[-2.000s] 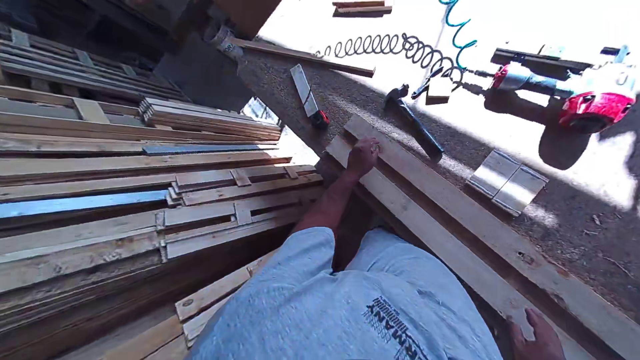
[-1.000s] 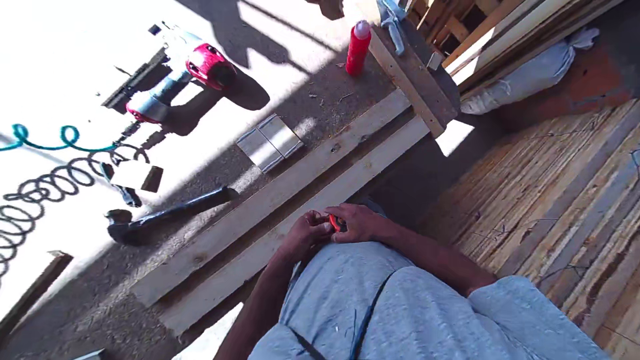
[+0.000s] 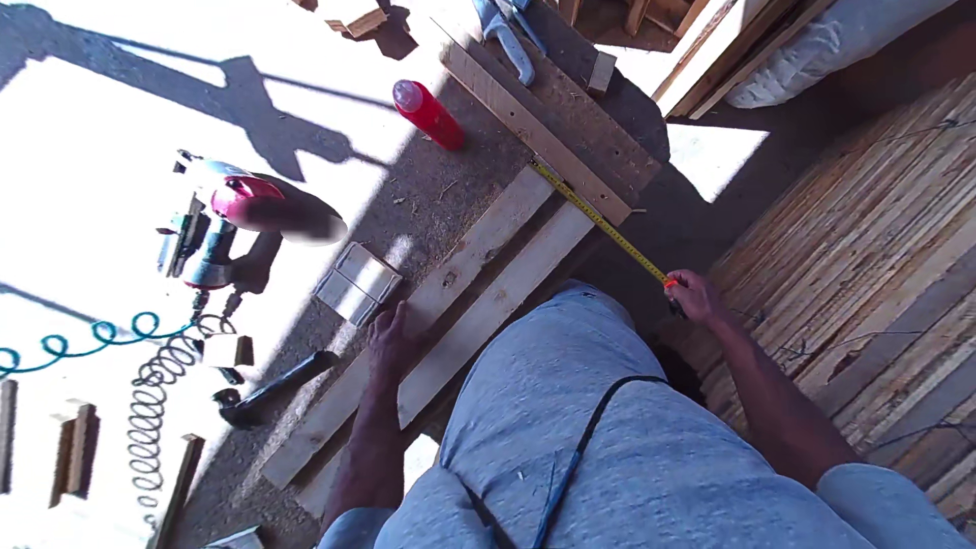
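My right hand (image 3: 692,296) grips an orange-and-black tape measure (image 3: 672,285). Its yellow blade (image 3: 602,223) runs out up and left, across the far ends of two parallel wooden boards. My left hand (image 3: 390,343) rests on the outer board (image 3: 448,276), holding nothing that I can see. The inner board (image 3: 499,293) lies beside it with a gap between. Against the boards' far ends lies a crosswise wooden strip with holes (image 3: 526,122). A bundle of short wood pieces (image 3: 358,284) sits just beyond my left hand, and a black-handled hammer (image 3: 274,389) lies left of it.
A red bottle (image 3: 428,114) and a handsaw with a pale handle (image 3: 509,44) are at the far side. A red pneumatic nailer (image 3: 236,206) with a coiled air hose (image 3: 156,404) lies at the left. Stacked boards (image 3: 854,290) fill the right side.
My hands, together near my waist one second ago, are now apart. The right one has moved away with the tape drawn out; the left is on the board. The view has turned strongly since the earliest frame.
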